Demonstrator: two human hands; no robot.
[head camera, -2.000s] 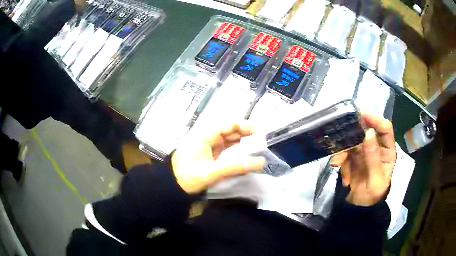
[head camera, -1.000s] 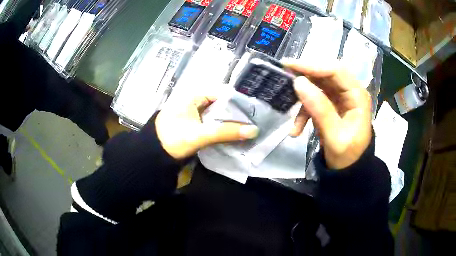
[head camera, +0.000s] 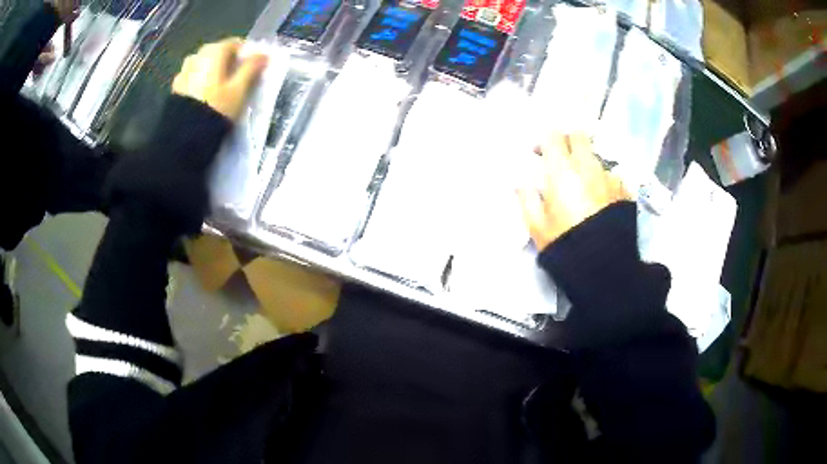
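Observation:
The clear blister tray (head camera: 390, 283) lies in front of me. White bagged phones (head camera: 340, 149) fill its near pockets. Bare keypad phones with red keys and blue lettering (head camera: 469, 56) lie in the far pockets, cut off by the top edge. My left hand (head camera: 227, 77) is at the tray's left side, its fingers bent at the upper end of a whitish oblong (head camera: 238, 168); whether it grips it I cannot tell. My right hand (head camera: 571, 186) lies palm down with fingers a little apart on white bags at the tray's right part. Glare hides the bag outlines there.
More clear trays (head camera: 104, 68) stand at the upper left beside another person's dark sleeve. Loose white bags (head camera: 698, 231) lie at the right, with a small can (head camera: 739, 159) beyond them. Brown cartons (head camera: 793, 313) are at the far right. A yellow-lined floor shows at lower left.
The phone and bag between my hands are no longer seen there. My left hand has moved up and left to the tray's left side. My right hand has turned palm down onto the bags.

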